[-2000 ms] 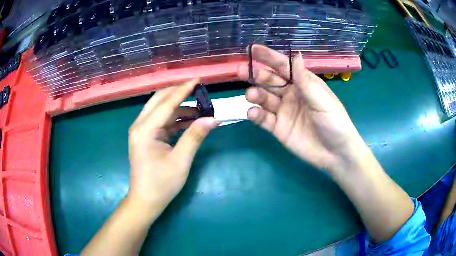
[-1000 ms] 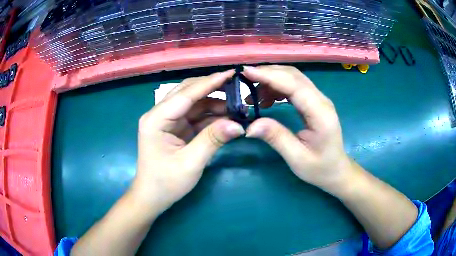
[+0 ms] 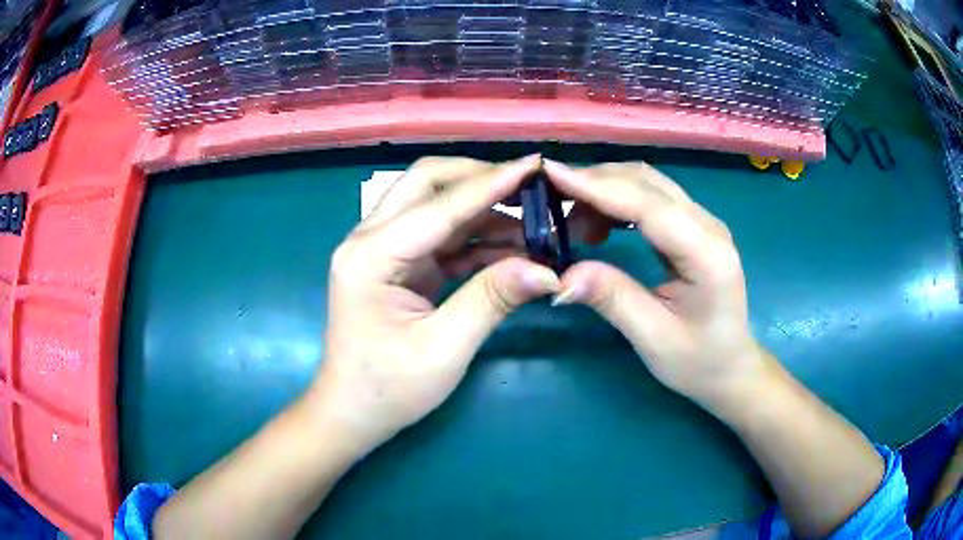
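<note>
A black module housing (image 3: 536, 218) is held on edge between my two hands above the green bench top (image 3: 475, 443). My left hand (image 3: 422, 285) grips it from the left with fingertips on top and thumb below. My right hand (image 3: 665, 280) holds a thin black sealing ring (image 3: 561, 222) against the housing's right side, fingertips above and thumb below. The fingertips of both hands meet. A white paper strip (image 3: 380, 193) lies behind the hands, mostly hidden by them.
A stack of clear blister trays (image 3: 486, 53) stands behind on a coral-red tray edge (image 3: 486, 114). Yellow pieces (image 3: 792, 168) show at its right end. Loose black rings (image 3: 876, 148) lie at right. The coral-red compartment tray (image 3: 63, 348) with black housings (image 3: 32, 129) is at left.
My right hand has come in from the right with the ring, which now sits close along the housing. A second ago it stood partly apart. The view has shifted slightly.
</note>
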